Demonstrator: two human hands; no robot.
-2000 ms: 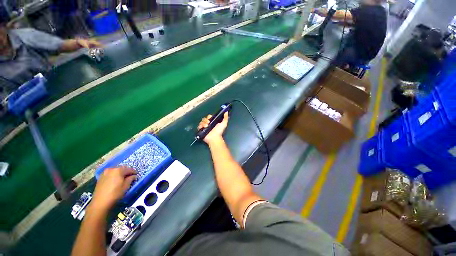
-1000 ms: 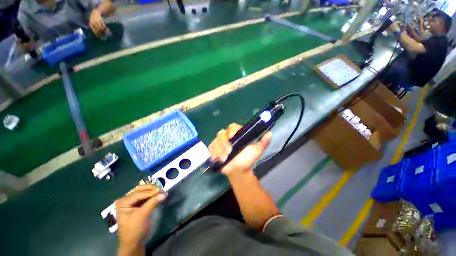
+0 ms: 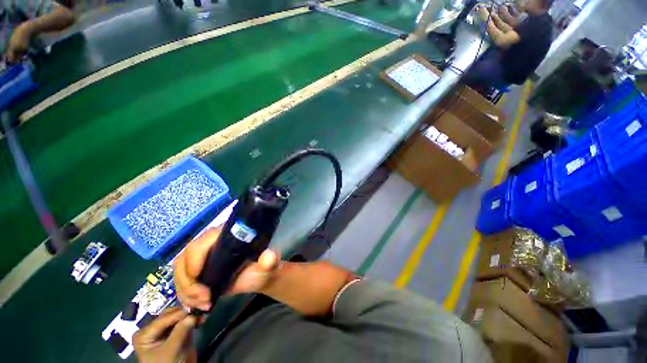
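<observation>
My right hand is closed around the black electric screwdriver, which is tilted with its tip down by my left fingers. Its cord loops from the rear end. My left hand has thumb and fingers pinched at the screwdriver's tip; whether a screw is between them cannot be seen. A plug unit with exposed inner parts sits on the white fixture, just beyond my hands. My hands and the tool hide much of the fixture. Another plug unit lies on the bench to the left.
The blue bin of screws stands beyond the fixture. The green conveyor runs behind it. A shallow carton is on the bench farther right. An open carton and stacked blue crates stand right. People sit at far left and far right.
My left hand left the screw bin and came to the fixture. My right hand brought the screwdriver left and down until its tip met my left fingers. The camera view has shifted.
</observation>
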